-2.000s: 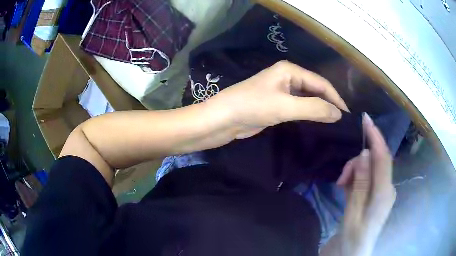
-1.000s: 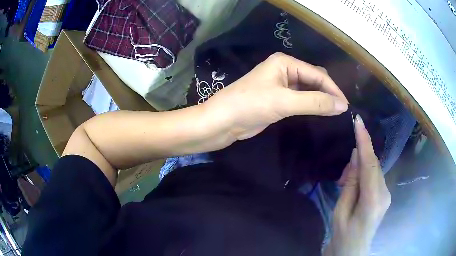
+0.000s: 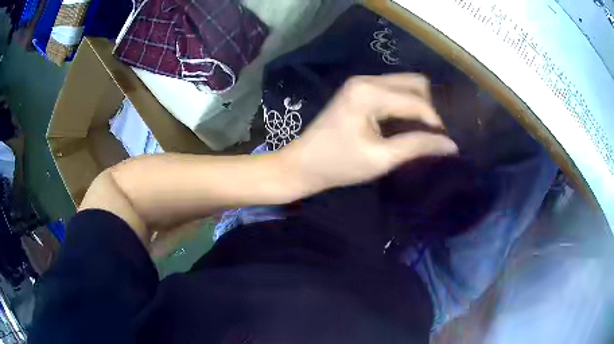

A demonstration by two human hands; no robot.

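Observation:
The dark embroidered garment panel (image 3: 323, 74) lies over my lap beside the table edge, with pale flower embroidery (image 3: 283, 126) left of my hand and pale curved lines near the top. My left hand (image 3: 404, 124) is over the dark cloth, blurred, with fingers bent and thumb stretched below them. Dark cloth shows in the gap between thumb and fingers; whether the fingertips grip any cloth or thread is unclear. My right hand is not in view.
The wood-edged white table (image 3: 538, 80) with printed ruler marks curves along the right. A maroon plaid garment (image 3: 195, 37) lies on a pale padded surface (image 3: 209, 121). An open cardboard box (image 3: 84, 101) holding white cloth stands at left on the green floor.
My right hand has left the view. My left hand has curled its fingers and shifted slightly left, its thumb and fingertips now wider apart. More of my jeans shows at lower right.

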